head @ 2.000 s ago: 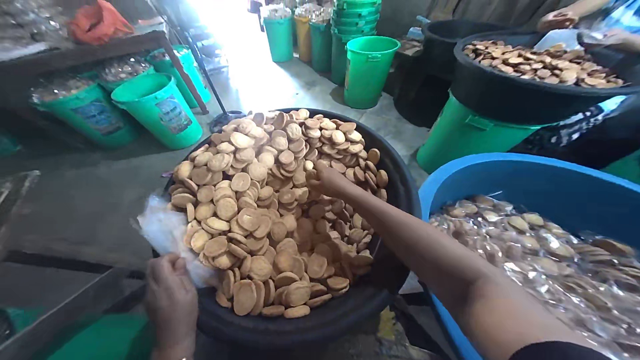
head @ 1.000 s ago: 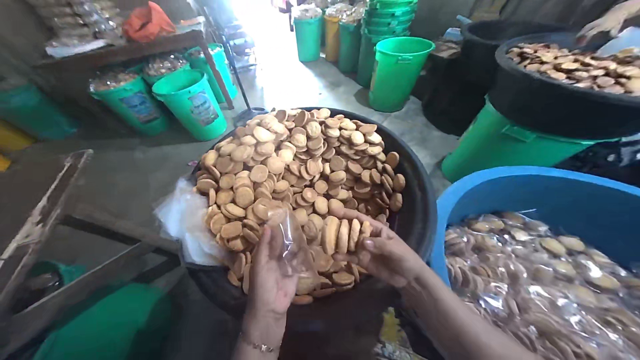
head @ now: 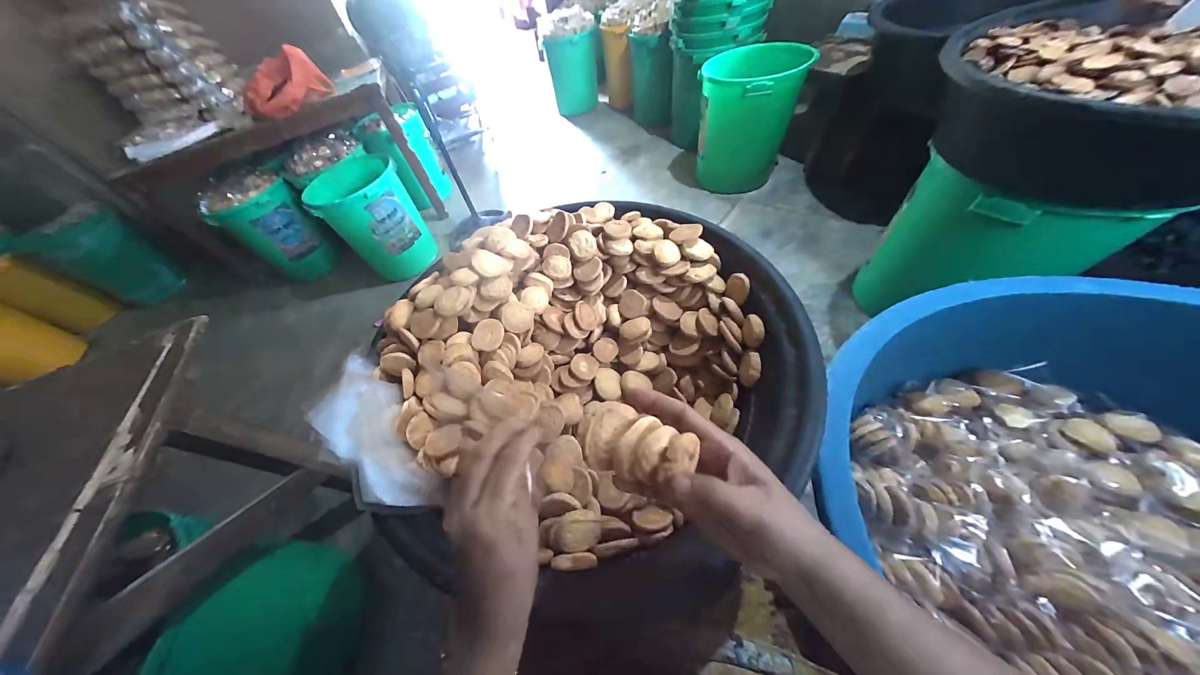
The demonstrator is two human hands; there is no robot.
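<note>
A wide black tub point(head: 792, 375) is heaped with round tan biscuits point(head: 581, 309). My right hand point(head: 727, 483) grips a short row of biscuits point(head: 642, 445) standing face to face, low over the right front of the heap. Close to its left, my left hand point(head: 497, 497) is over the front of the heap, blurred; whether it still holds a clear bag is too unclear to tell. A stack of clear plastic bags point(head: 370, 436) lies on the tub's left rim, beside my left hand.
On the right, a blue tub point(head: 848, 375) holds bagged biscuits point(head: 1031, 506). Behind it, a black basin point(head: 1041, 141) of biscuits rests on a green bin point(head: 984, 234). Green bins point(head: 375, 220) stand by a wooden table point(head: 253, 141) at left. A wooden frame point(head: 122, 459) is near front left.
Two seconds ago my right hand was reaching into the heap; since one second ago it holds a row of biscuits. My left hand moved from beside the bag stack to over the heap.
</note>
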